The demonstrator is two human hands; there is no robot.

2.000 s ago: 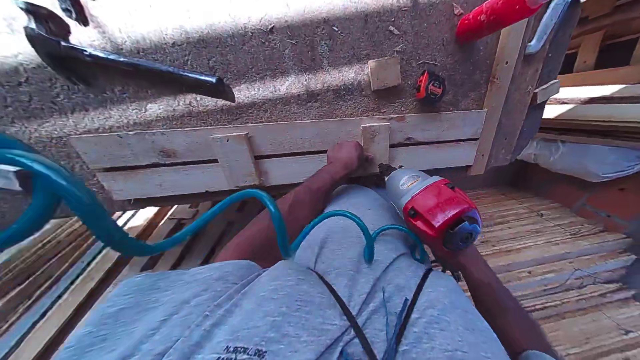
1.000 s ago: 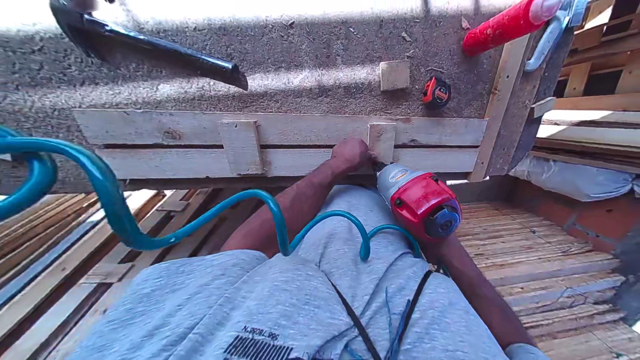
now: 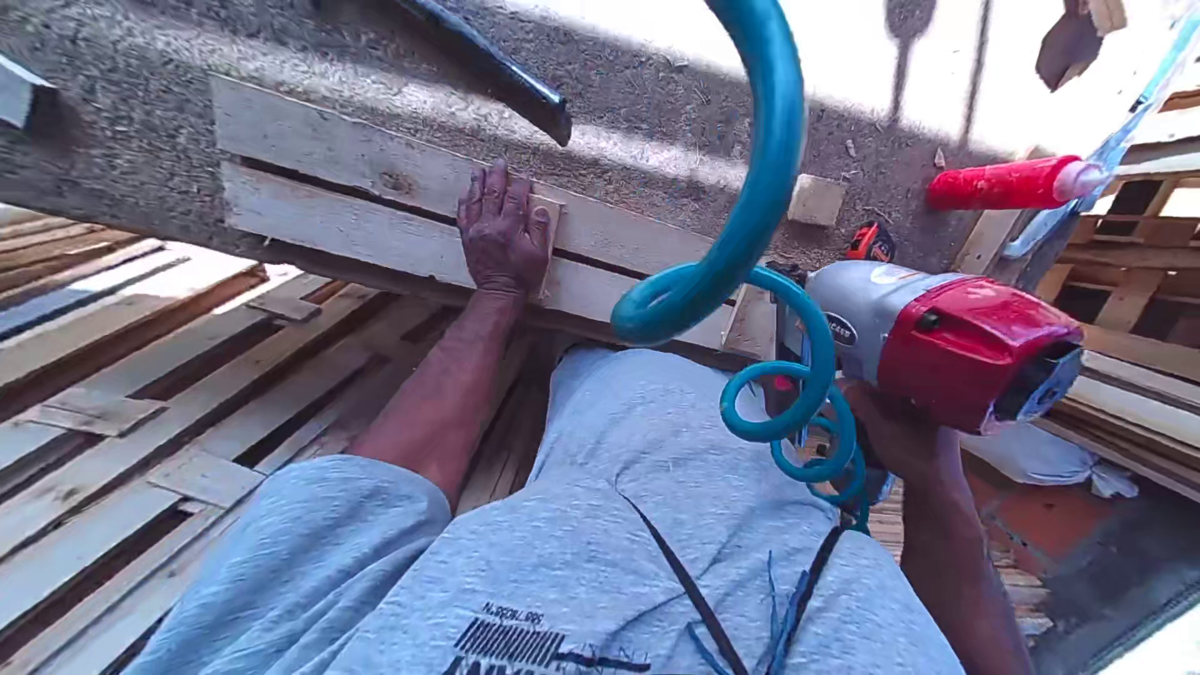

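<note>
Two long wooden slats (image 3: 375, 202) lie side by side with a narrow gap between them, joined by short cross pieces. My left hand (image 3: 504, 230) rests with its palm down over one short wooden cross piece (image 3: 553, 246) and part of the slats. A red and grey pneumatic nailer (image 3: 947, 337) is in my right hand (image 3: 886, 436), its nose beside the right-hand cross piece (image 3: 750, 321). That hand is partly hidden by the tool and by a coiled teal air hose (image 3: 773, 178), which hangs across the view and over part of the slats.
A black metal tool (image 3: 497, 66), a small wooden block (image 3: 817, 201), an orange and black tape measure (image 3: 871, 243) and a red bottle (image 3: 1008, 183) lie on the rough bench (image 3: 122, 141). Slatted wooden panels (image 3: 216, 375) lie below at left. Stacked boards stand at right.
My left hand has moved left from the right cross piece to the left one. The nailer has come away from its earlier spot, and the hose has swung up across the view, which has turned.
</note>
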